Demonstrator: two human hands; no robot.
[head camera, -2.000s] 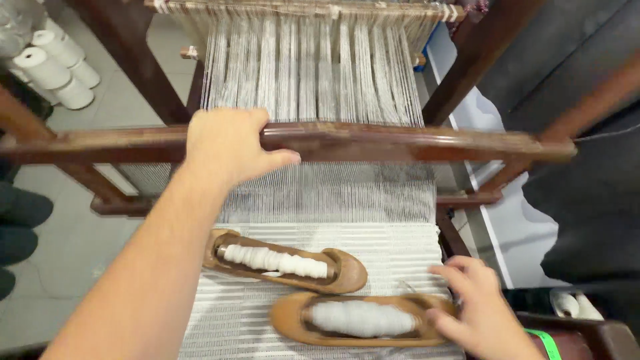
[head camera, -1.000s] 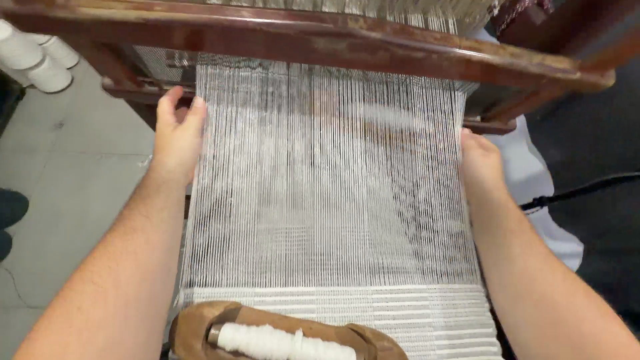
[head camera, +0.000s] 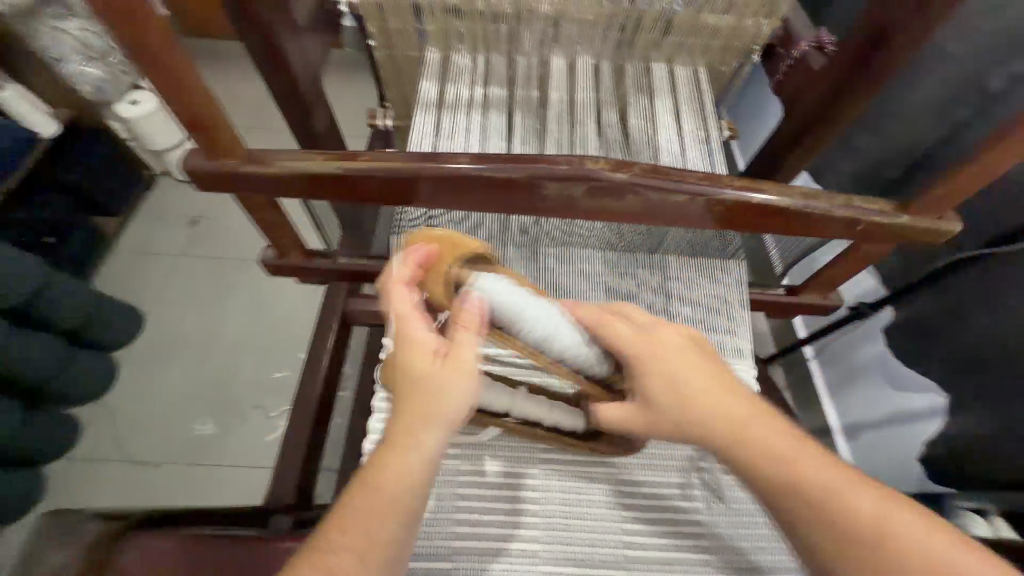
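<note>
Both my hands hold a wooden boat shuttle (head camera: 448, 250) with a thick bobbin of white yarn (head camera: 540, 324), tilted over the loom. My left hand (head camera: 432, 336) grips its upper left end, blurred by motion; my right hand (head camera: 668, 372) grips its lower right end. Just below it, a second wooden shuttle (head camera: 552, 438) with a thinner white yarn bobbin (head camera: 532, 406) lies over the striped woven cloth (head camera: 600, 512). Beyond the hands, the pale warp threads (head camera: 640, 276) run beneath the loom's wooden beater bar (head camera: 560, 188).
Dark wooden loom posts (head camera: 292, 88) stand on both sides. White yarn cones (head camera: 148, 120) are at the upper left. A dark quilted item (head camera: 56, 336) is at the left edge. A black cable (head camera: 872, 308) and pale sheet (head camera: 888, 384) are at the right.
Both hands have left the sides of the warp and come together on the thick-bobbin shuttle. One second ago that shuttle appeared within the warp, seen through the threads.
</note>
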